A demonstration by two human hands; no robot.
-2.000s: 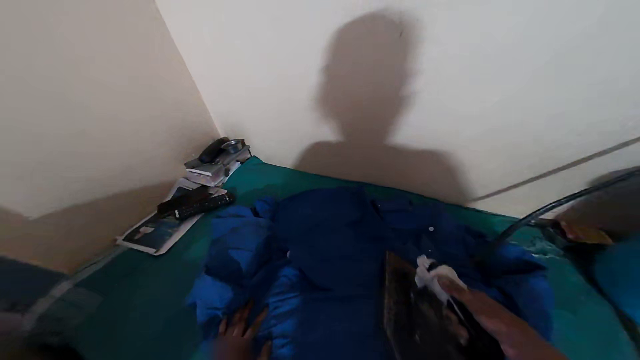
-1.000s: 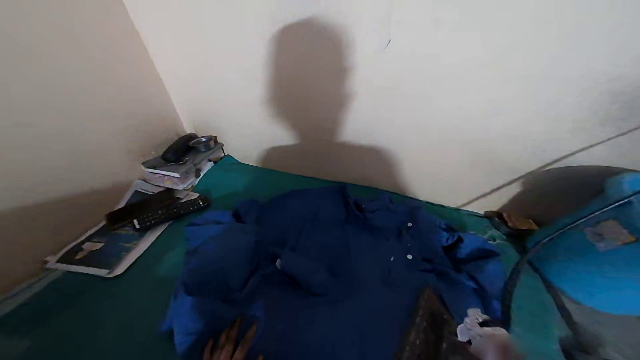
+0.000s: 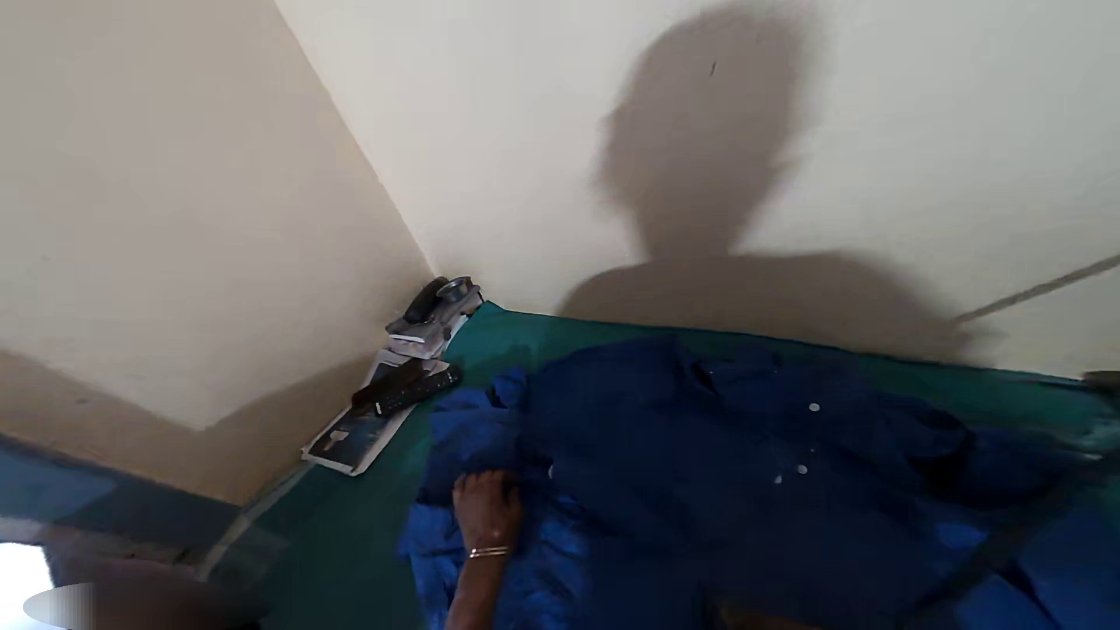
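A dark blue buttoned shirt (image 3: 691,472) lies spread and creased over a green cloth (image 3: 350,534). My left hand (image 3: 487,507), with bangles at the wrist, rests on the shirt's left part, its fingers bent into the fabric. At the bottom edge, right of centre, a small brownish shape shows; whether it is my right hand or something it holds cannot be told. A blurred dark cord (image 3: 997,547) crosses the shirt at the lower right.
Against the wall corner stands a stack of books or papers (image 3: 429,331) with a dark object and a small round metal item on top. Two black remote controls (image 3: 418,390) lie on a printed sheet (image 3: 350,442). A pale wall rises behind the green cloth.
My left hand has moved farther up onto the shirt, its fingers now bent rather than spread. My right hand, earlier holding a white cloth at a dark object, has dropped mostly out of sight. The view has shifted.
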